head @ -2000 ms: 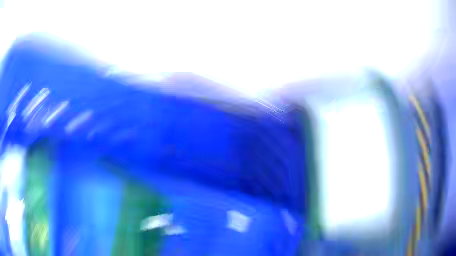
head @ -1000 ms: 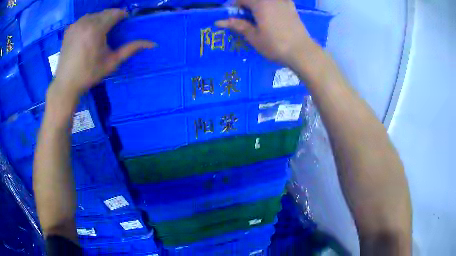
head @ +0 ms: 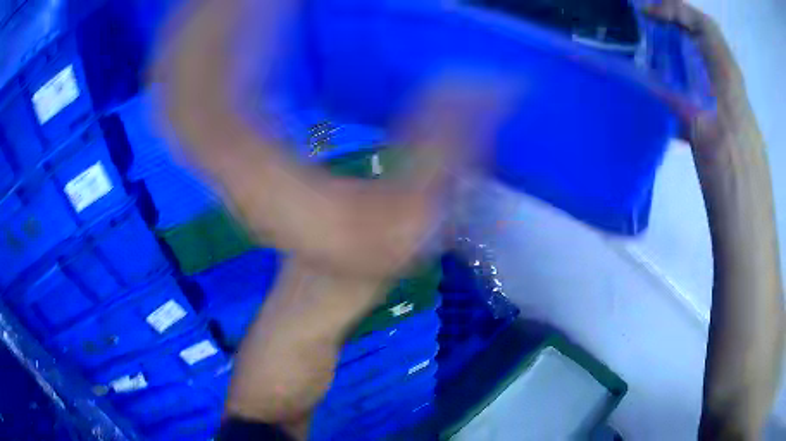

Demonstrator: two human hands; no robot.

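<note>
A blue crate [head: 569, 129] is tilted above the stack at the upper right, with dark contents partly visible at the top edge. My right hand [head: 696, 73] grips its right end. My left hand [head: 353, 220] is strongly blurred in front of the stack, with its thumb side overlapping the crate's near wall; whether it grips the crate cannot be told. Behind my left arm stands a stack of blue and green crates [head: 379, 370], partly hidden.
Another stack of blue crates [head: 52, 250] with white labels stands at left. A green crate [head: 608, 379] with a pale bottom lies low at right of centre. Shiny clear wrap [head: 487, 271] hangs beside the stack. A pale surface [head: 560, 245] runs along the right.
The top blue crate has moved off the stack to the right and turned at an angle. My right hand has moved right with it. My left hand has moved down and right.
</note>
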